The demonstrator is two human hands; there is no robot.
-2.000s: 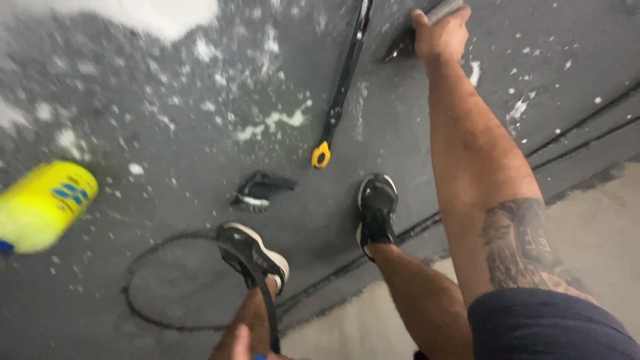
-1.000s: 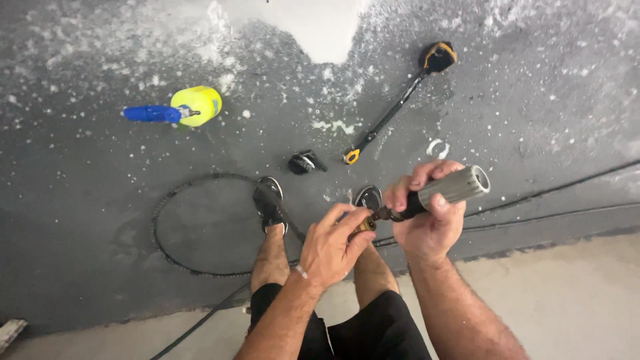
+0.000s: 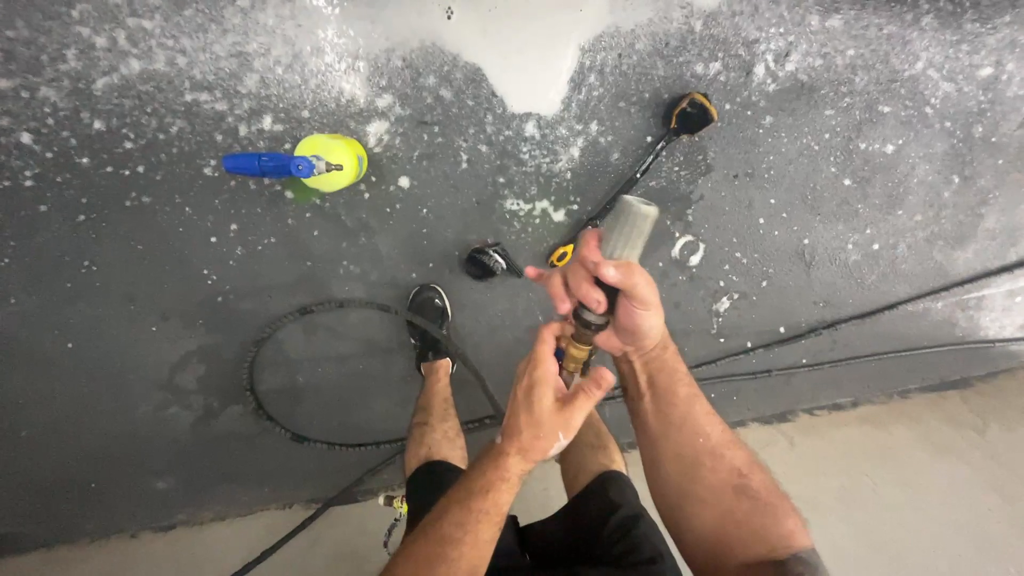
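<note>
My right hand (image 3: 628, 296) is closed around the dark body of a nozzle with a grey cylindrical head (image 3: 630, 228), which tilts up and right. Just below it, my left hand (image 3: 552, 396) holds a brass hose coupling (image 3: 577, 354) at the nozzle's dark lower end. Coupling and nozzle meet end to end; whether they are locked together cannot be told. A black hose (image 3: 472, 372) runs up toward my left hand, its end hidden behind the hand.
On the dark wet floor stands a yellow spray bottle (image 3: 348, 164) with a blue trigger head (image 3: 260, 165). A black brush-like item (image 3: 484, 262) and a long black-handled tool (image 3: 640, 172) lie ahead. The hose loops around my shoe (image 3: 430, 320); more hose (image 3: 840, 324) runs off right.
My right hand has come from the upper right to meet my left hand. Since one second ago, the nozzle has swung from pointing right to pointing up and right. The view has shifted.
</note>
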